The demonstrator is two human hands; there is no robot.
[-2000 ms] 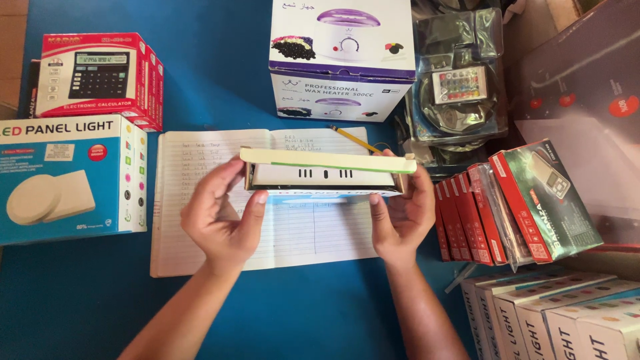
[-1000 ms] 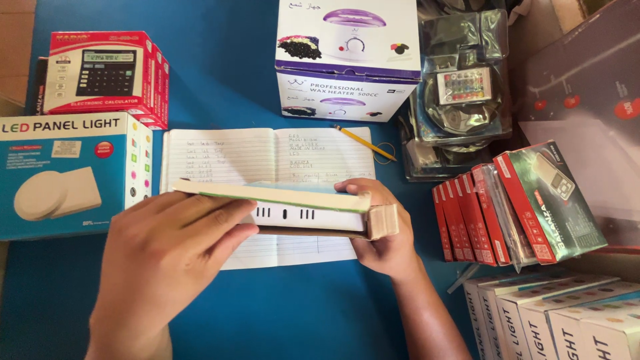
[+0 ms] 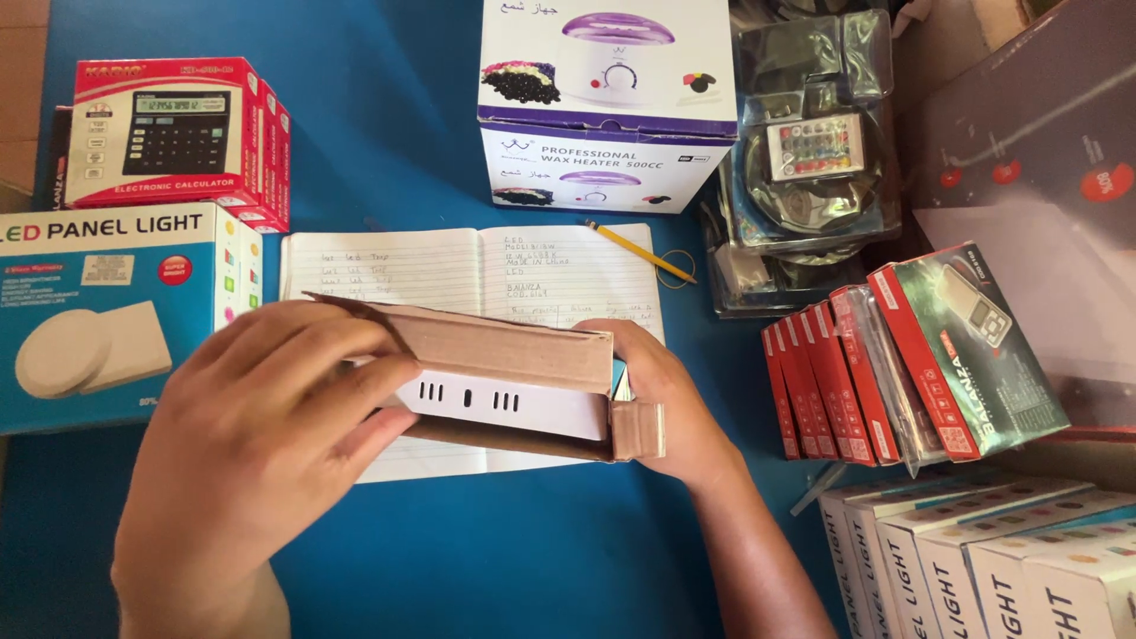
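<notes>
An open cardboard box [image 3: 497, 351] is held above an open lined notebook [image 3: 399, 253], its flap raised. Inside lies a white slotted part [image 3: 532, 408], probably the edge of a panel light. My left hand [image 3: 266, 417] is at the box's left end, its fingertips and thumb pinching near the end of the white part; the exact contact is partly hidden by the fingers. My right hand [image 3: 661, 399] grips the box's right end from behind, beside a small folded side flap [image 3: 637, 428]. A yellow pencil [image 3: 621, 240] rests on the notebook's right page, by a rubber band.
Calculator boxes [image 3: 169, 191] and an LED panel light box [image 3: 98, 355] stand at left. A wax heater box [image 3: 608, 115] is behind the notebook. At right are plastic-packed LED strips with a remote [image 3: 815, 146], red scale boxes [image 3: 936, 373] and a row of panel light boxes [image 3: 941, 577].
The box's top flap, closed down over the opening earlier, is now lifted, showing brown cardboard and more of the white part. My left hand has moved from holding the box's left side to its opening.
</notes>
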